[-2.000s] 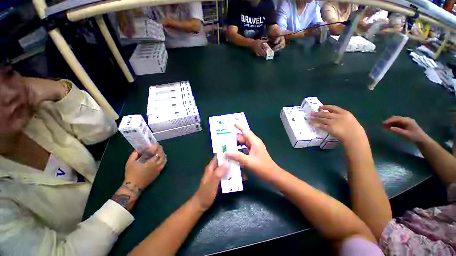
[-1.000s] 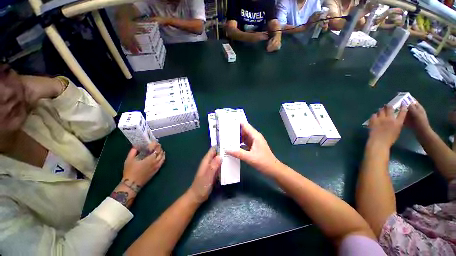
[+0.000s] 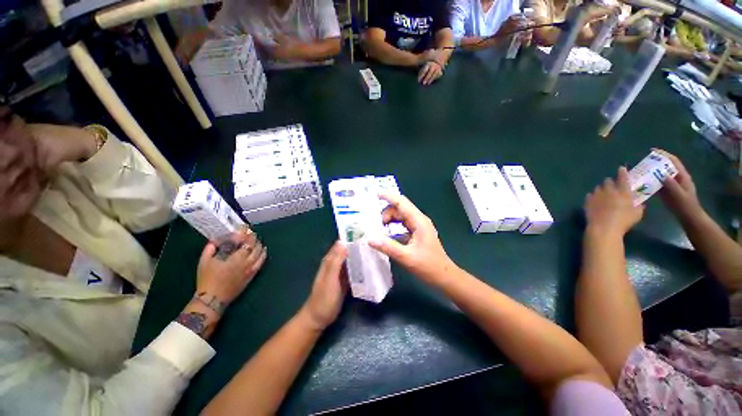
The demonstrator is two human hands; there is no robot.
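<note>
A white folding carton (image 3: 368,264) with small print and a green mark is held between my hands at the middle of the picture, its near end tilted. My left hand (image 3: 328,284) grips its left side. My right hand (image 3: 412,241) is on its right side, thumb and index finger near the upper part. More white carton surface shows just behind it, partly hidden by my right fingers; I cannot tell how many boxes lie there.
A row of cartons (image 3: 277,172) lies left of centre, a stack of cartons (image 3: 229,75) behind it. Cartons (image 3: 490,199) lie at right. One carton (image 3: 370,84) lies far off. Neighbours' hands hold cartons on both sides. Cream shelf posts (image 3: 122,118) stand at left.
The carton in my hands has turned, from a plain white face to a printed face with a green mark. The right neighbour's carton has turned. The left neighbour's carton has shifted slightly left.
</note>
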